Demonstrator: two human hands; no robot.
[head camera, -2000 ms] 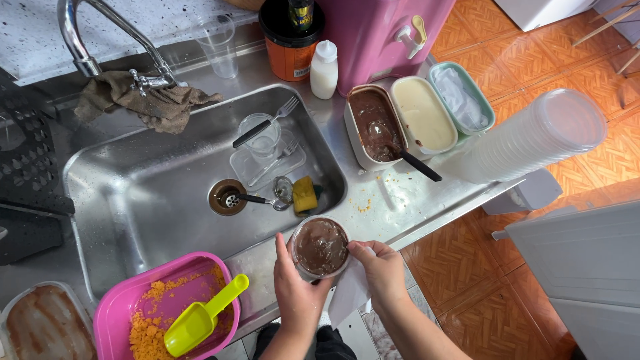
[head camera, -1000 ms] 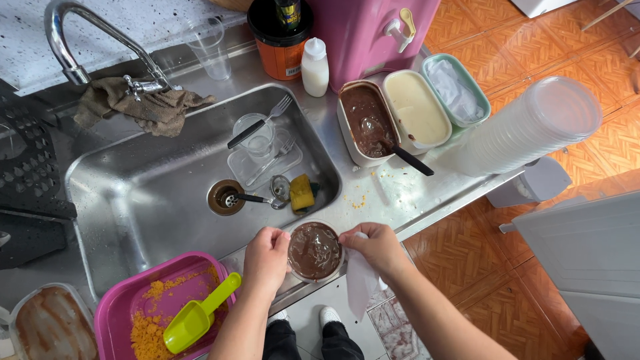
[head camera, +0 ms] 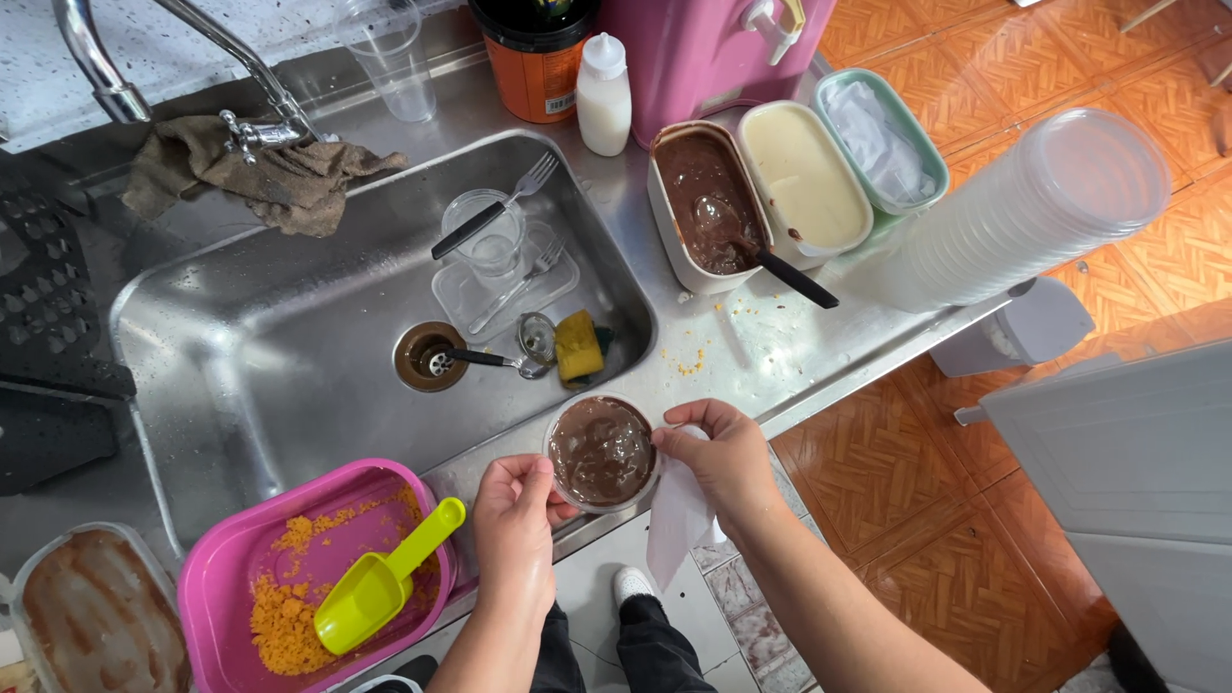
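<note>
Between my two hands is a round clear plastic tub of chocolate cream (head camera: pixel 602 450), over the counter's front edge. My left hand (head camera: pixel 520 520) grips its left rim. My right hand (head camera: pixel 717 462) holds a white paper napkin (head camera: pixel 680 520) and touches the tub's right rim. Up and right stand a container of chocolate cream (head camera: pixel 695 183) with a black-handled spoon (head camera: pixel 794 279), a container of pale cream (head camera: pixel 807 178) and a green-rimmed container (head camera: pixel 881 144) with white paper or plastic. A pink tray (head camera: pixel 226 539) at lower left bears orange crumbs (head camera: pixel 289 626) and a lime-green scoop (head camera: pixel 361 602).
The steel sink (head camera: pixel 289 318) holds a fork (head camera: pixel 500 204), clear plastic containers (head camera: pixel 481 231) and a yellow sponge (head camera: pixel 579 346). A tall stack of clear tubs (head camera: pixel 1039 202) stands at right. Behind are a squeeze bottle (head camera: pixel 604 96), an orange bucket (head camera: pixel 539 67) and a cloth (head camera: pixel 260 173). A smeared lid or container (head camera: pixel 101 616) lies lower left.
My left hand has gone from cupping the tub to its left rim, after showing apart from it one second ago. My right hand remains at the right rim with the napkin.
</note>
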